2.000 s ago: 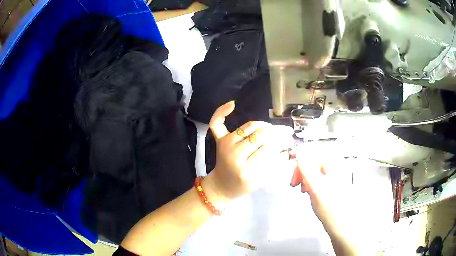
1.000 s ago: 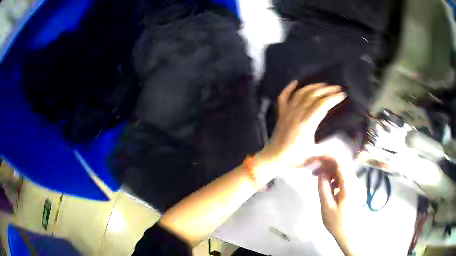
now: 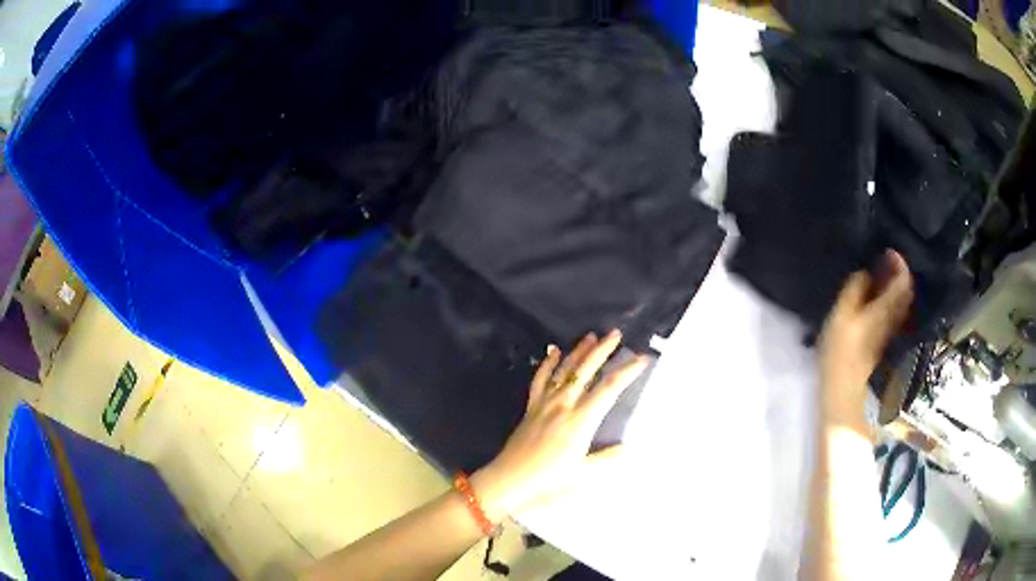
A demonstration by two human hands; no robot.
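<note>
My left hand [image 3: 574,414] lies at the front edge of a big heap of black fabric pieces [image 3: 557,193], fingers apart, fingertips on the cloth. My right hand [image 3: 866,323] is at the lower edge of black fabric pieces [image 3: 807,193] on the right, just left of the machine. Its fingertips touch the dark cloth; whether they pinch a piece I cannot tell. The needle area of the sewing machine [image 3: 971,380] shows at the right edge, partly cut off.
Blue scissor handles [image 3: 903,488] lie right of my right wrist. The white tabletop [image 3: 693,477] runs between the two fabric piles. A large blue bin [image 3: 85,193] stands at left, and another blue bin [image 3: 125,511] is on the tiled floor [image 3: 244,454].
The view has swung left. My hands have come apart: the left moved from near the needle to the big heap, the right onto the fabric left of the machine.
</note>
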